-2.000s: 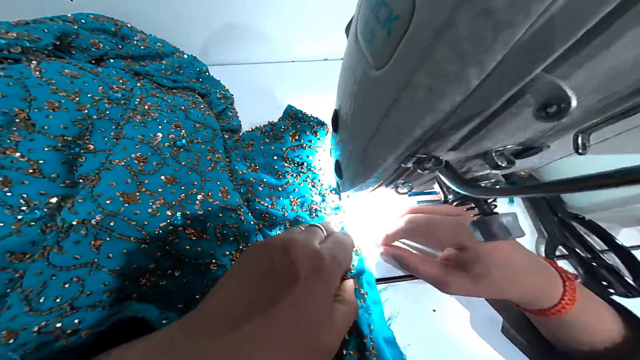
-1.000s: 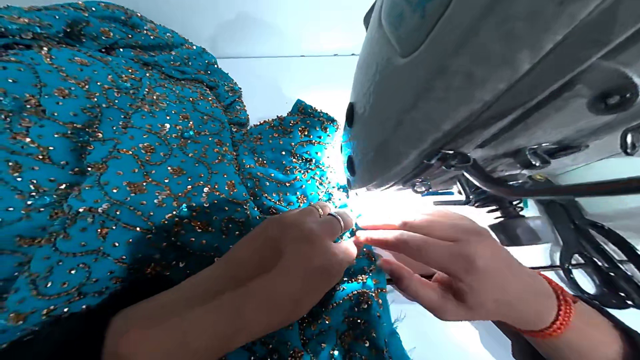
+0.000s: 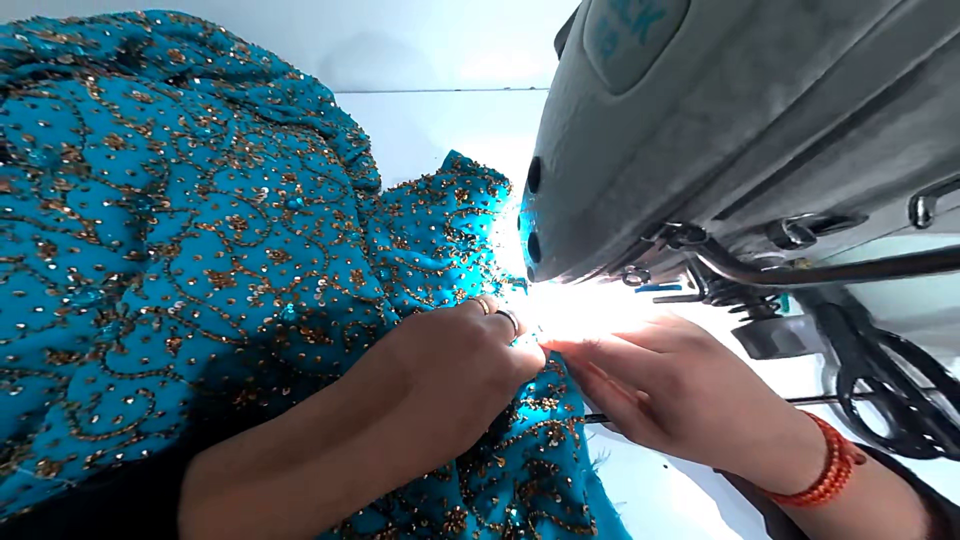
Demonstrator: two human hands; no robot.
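Turquoise fabric (image 3: 247, 247) covered in gold beads and sequins is bunched over the left half and runs under the head of a grey sewing machine (image 3: 675, 142). My left hand (image 3: 465, 367), with rings on it, is closed on the fabric near its right edge. Close beside it, my right hand (image 3: 667, 382) has its fingertips at the same edge, touching the cloth and almost meeting the left fingers; a red beaded bracelet (image 3: 829, 465) circles the wrist. Bright lamp glare hides the needle area and some of the right fingertips.
Black-handled scissors (image 3: 885, 382) lie on the right, behind my right wrist. A bent metal lever (image 3: 825, 270) extends from beneath the machine head above my right hand. The white tabletop (image 3: 442, 124) shows behind the fabric, and loose threads fray from the cloth's lower right edge.
My right hand has come left to the fabric edge beside my left hand; two seconds ago it was farther right, under the machine head.
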